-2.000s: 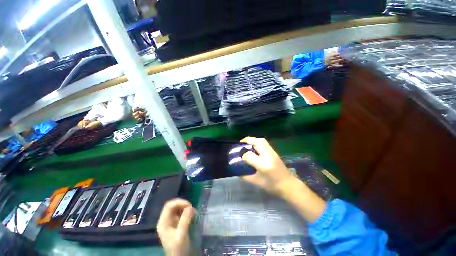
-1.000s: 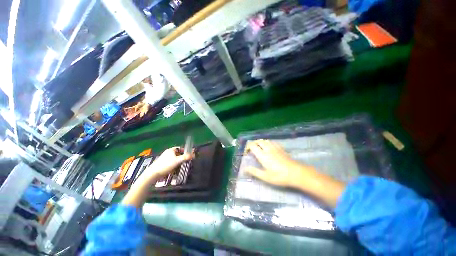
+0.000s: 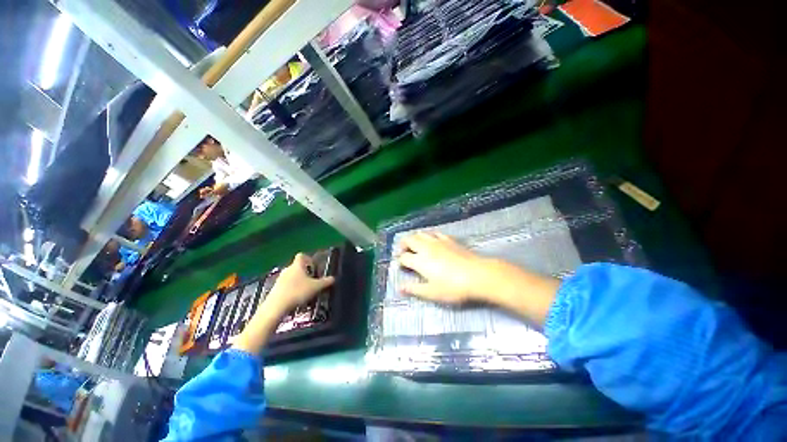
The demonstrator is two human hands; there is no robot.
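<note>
A black slotted tray [image 3: 352, 302] lies on the bench at left centre, with several display modules [image 3: 248, 309] side by side in it. My left hand [image 3: 296, 287] is over its right part, touching a dark module [image 3: 324, 262] that lies in the tray; whether the fingers grip it cannot be told. A clear blister tray [image 3: 483, 325] with a pale, striped inner area lies to the right. My right hand [image 3: 440, 271] rests palm down on its left part, fingers spread, with nothing seen in it.
An orange fixture [image 3: 201, 313] is at the black tray's far left end. A pale shelf post [image 3: 285, 179] comes down behind the trays. Stacked trays [image 3: 466, 60] and an orange sheet [image 3: 594, 15] are at the back. A tan strip [image 3: 639, 195] lies right. People sit at far left.
From holding the dark screen, my right hand has come down onto the blister tray. My left hand has moved to the black tray and lowered an upright module. The view has turned and shifted.
</note>
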